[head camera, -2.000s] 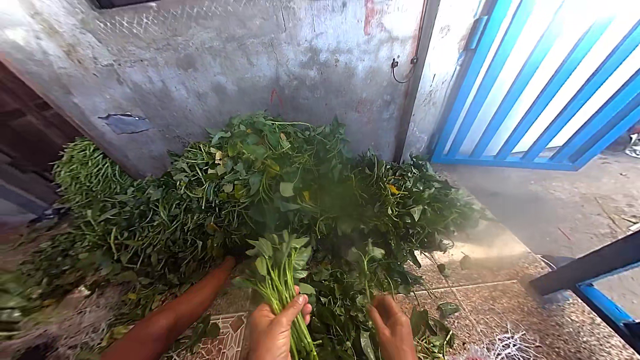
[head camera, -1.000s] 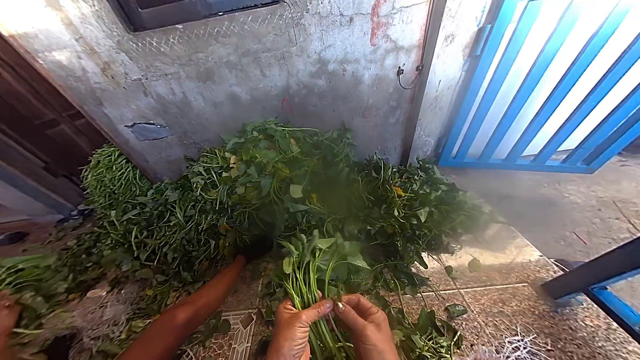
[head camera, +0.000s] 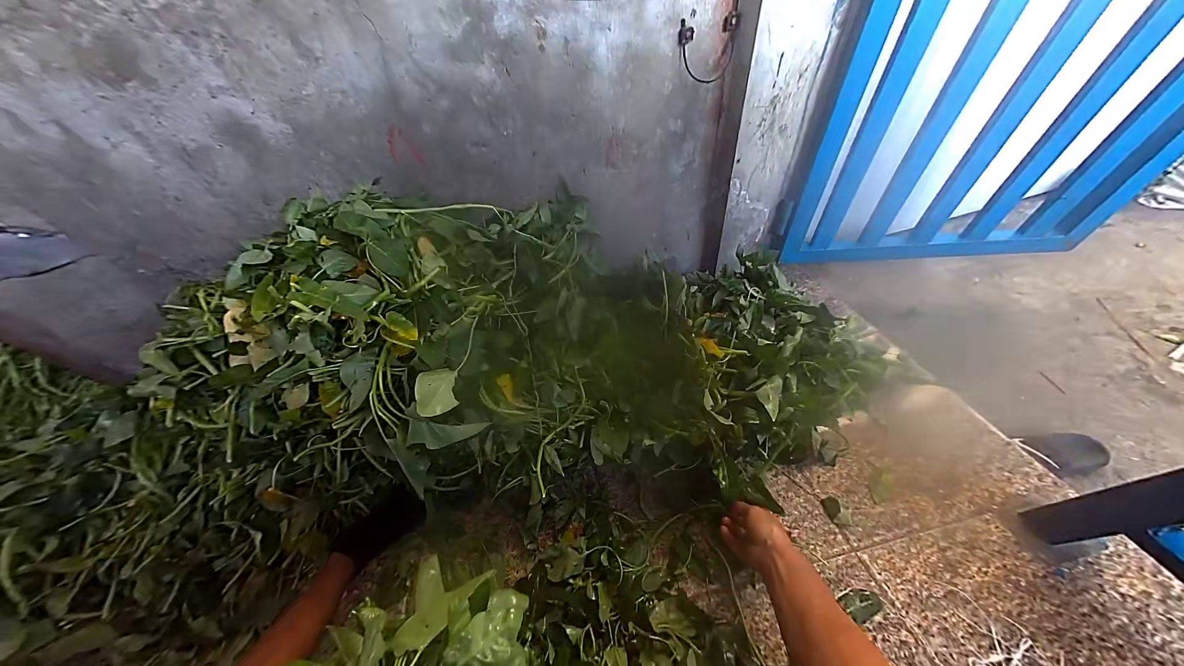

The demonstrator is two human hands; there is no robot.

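A large heap of leafy green stems (head camera: 435, 370) lies against the wall, with some yellow leaves in it. At the heap's lower right edge, my right hand (head camera: 754, 535) has its fingers curled on a leafy stem. My left hand is out of view. At the bottom edge stands a bunch of bright green leaves (head camera: 453, 620), its lower part cut off by the frame. Loose leafy stems (head camera: 610, 601) lie right of that bunch. A bare limb (head camera: 310, 606) enters at lower left and ends in something black among the leaves; whose it is, I cannot tell.
Behind the heap rises a worn grey wall (head camera: 555, 111) with a short cable at its right. A blue barred gate (head camera: 934, 245) stands at upper right. Speckled floor tiles (head camera: 888, 518) run along the right, with a dark metal bar (head camera: 1101, 509) above them.
My hands were together at a bunch of green stems. My right hand has moved away from it to the heap's edge; my left hand has left the view. The view has shifted closer to the heap.
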